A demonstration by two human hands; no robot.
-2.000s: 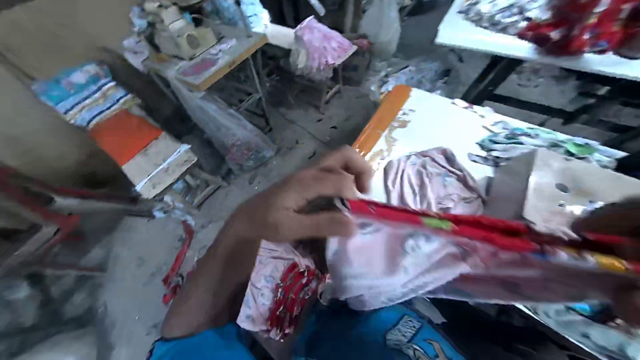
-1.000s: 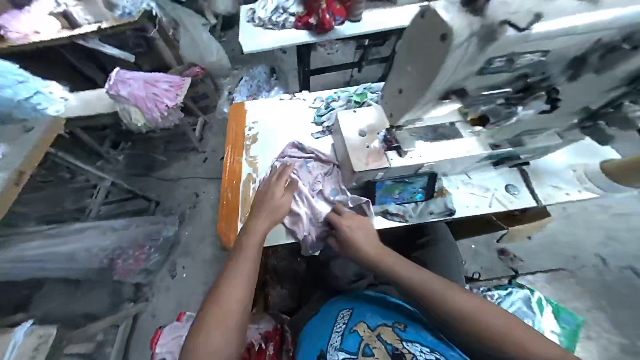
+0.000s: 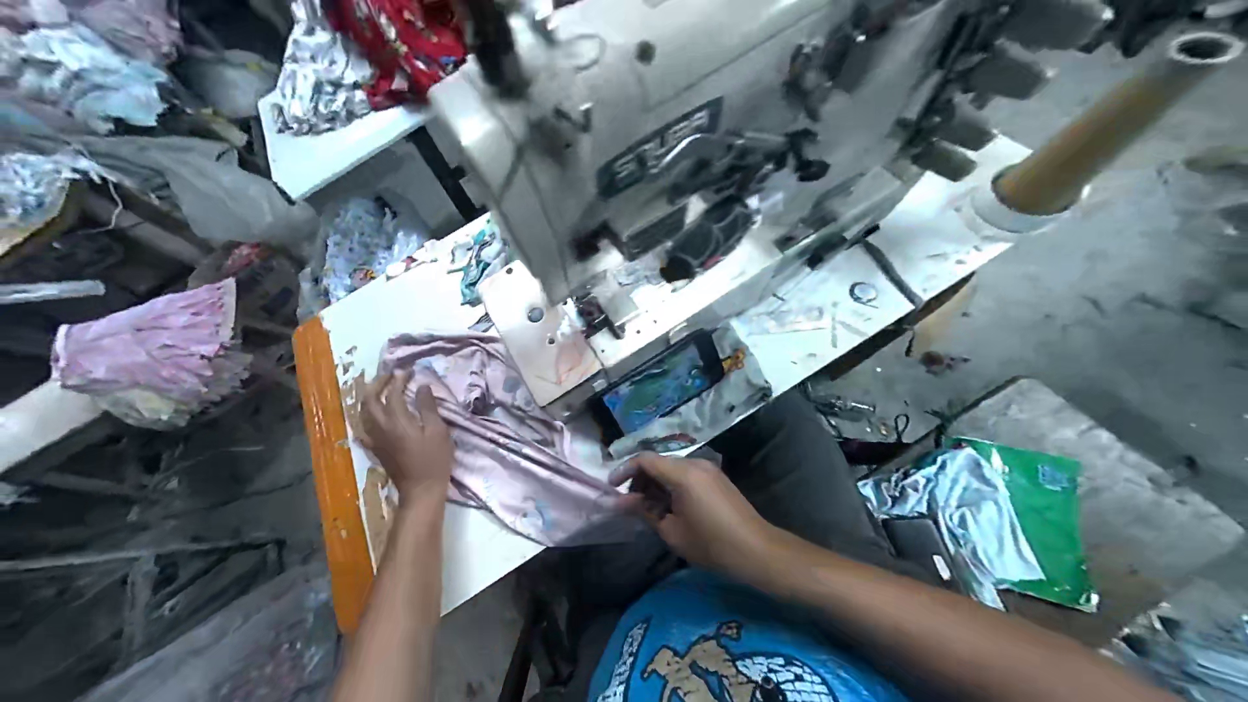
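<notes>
Pale pink satiny fabric (image 3: 507, 463) lies bunched on the white sewing table (image 3: 478, 565), left of the sewing machine (image 3: 673, 146). My left hand (image 3: 408, 434) rests on its left part, fingers bent over the cloth. At the fabric's right end, by the table's front edge, my right hand (image 3: 682, 497) pinches a corner between thumb and fingers. The machine's presser foot (image 3: 597, 317) is up and to the right of the cloth, which is not under it. A phone with a lit screen (image 3: 658, 385) lies on a cloth beside the machine bed.
Green scraps (image 3: 478, 263) lie behind the machine bed. A thread cone or tube (image 3: 1092, 136) stands at the table's right end. Pink cloth pieces (image 3: 151, 346) hang over a bar at left. A green packet (image 3: 1048, 517) and a silvery bag (image 3: 975, 507) lie at lower right.
Two seconds ago a red strip was held up over the table; it is no longer in my hands. Since one second ago, my right hand has drawn the pink fabric's end out toward the table's front edge.
</notes>
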